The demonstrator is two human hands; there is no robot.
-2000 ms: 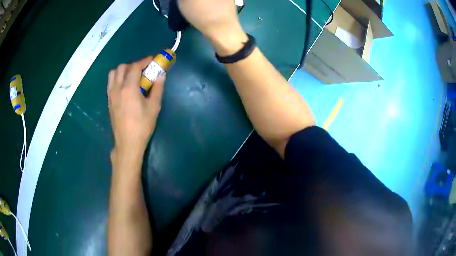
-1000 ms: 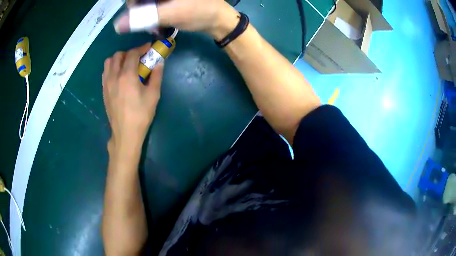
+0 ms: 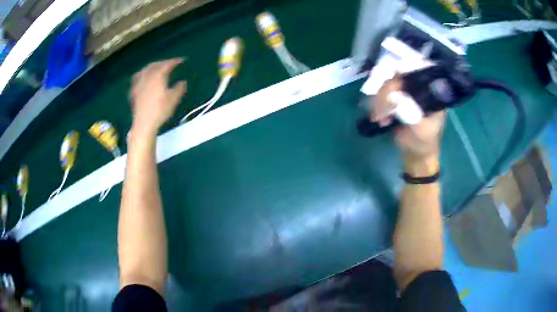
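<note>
My left hand (image 3: pixel 156 94) is empty, its fingers apart, over the green conveyor beyond the white rail. A yellow corded unit (image 3: pixel 230 58) lies to its right, its white cord reaching the rail. Another yellow unit (image 3: pixel 269 30) lies farther right. More yellow units lie to the left of my hand, one (image 3: pixel 104 135) close to my wrist. My right hand (image 3: pixel 397 106), with white wraps on its fingers, is closed around the black electric screwdriver (image 3: pixel 440 88), in front of the grey screw feeder (image 3: pixel 377 27). The tool tip is blurred.
The white curved rail (image 3: pixel 259 103) crosses between conveyor and work surface (image 3: pixel 262 195). The thick black cable (image 3: pixel 519 122) curves down at the right. An open cardboard box (image 3: pixel 488 228) stands beyond the table edge. A blue object (image 3: pixel 68 52) is at the upper left.
The view has swung toward the conveyor and feeder. My left hand has let go of the yellow unit it held and moved over the rail. My right hand is now by the feeder.
</note>
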